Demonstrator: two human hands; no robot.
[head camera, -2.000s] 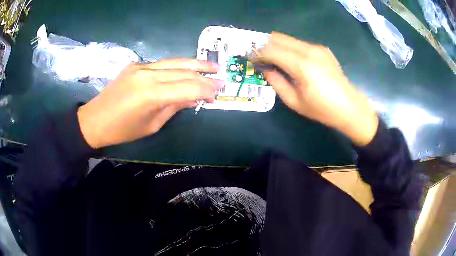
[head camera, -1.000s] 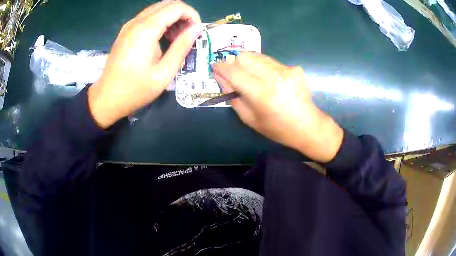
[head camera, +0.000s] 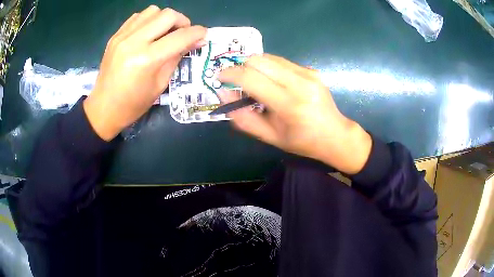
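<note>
The white socket housing (head camera: 238, 35) lies open on the dark green tabletop. A green wire (head camera: 206, 70) curves down its inside, with thin red and blue wires beside it. The circuit board is mostly hidden under my right hand. A brass contact strip (head camera: 201, 108) lies along the housing's near edge. My left hand (head camera: 142, 65) is at the housing's upper left corner, fingertips on the edge; whether it pinches a part is hidden. My right hand (head camera: 295, 103) lies over the housing's right side and holds a slim black tool (head camera: 233, 106), its tip pointing left near the brass strip.
A bagged cord (head camera: 54, 89) lies left of my left hand. Another clear plastic bag (head camera: 417, 17) lies at the upper right. A brass strip pile (head camera: 10, 27) is at the upper left edge. A cardboard box (head camera: 463, 216) stands below the table at the right.
The housing has shifted left. The brass piece that stuck out above its top edge no longer shows there. My left hand has moved slightly left and down; my right hand still holds the black tool.
</note>
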